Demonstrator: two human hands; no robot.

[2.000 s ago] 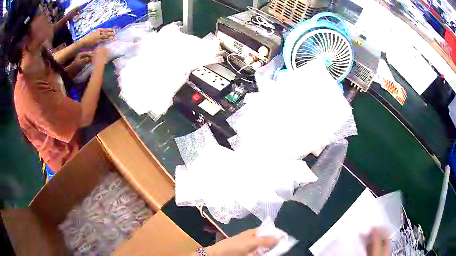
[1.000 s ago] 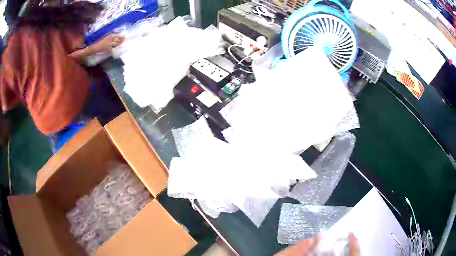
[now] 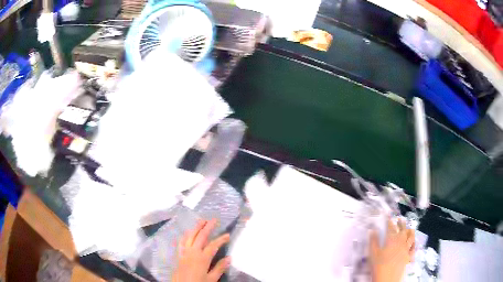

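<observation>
My left hand (image 3: 201, 253) is at the bottom centre, fingers apart, over a bubble wrap bag (image 3: 220, 201) on the bench; it holds nothing that I can see. My right hand (image 3: 392, 250) is at the lower right, blurred, at the heap of white cables (image 3: 386, 204); whether it grips any cannot be told. A white liner sheet (image 3: 295, 226) lies flat between the hands, its right part under the cables. More bubble wrap and milky bags (image 3: 154, 121) are piled on the left.
An open carton (image 3: 38, 220) with clear packets inside is at the lower left. A light blue fan (image 3: 171, 36) and dark boxes (image 3: 99, 49) stand behind the bags. A blue bin (image 3: 448, 95) is at the upper right. White sheets (image 3: 463, 259) lie at the lower right.
The view has swung right, so carton, bags and fan sit further left and the other person is out of view. My hands have moved apart, the right to the cables.
</observation>
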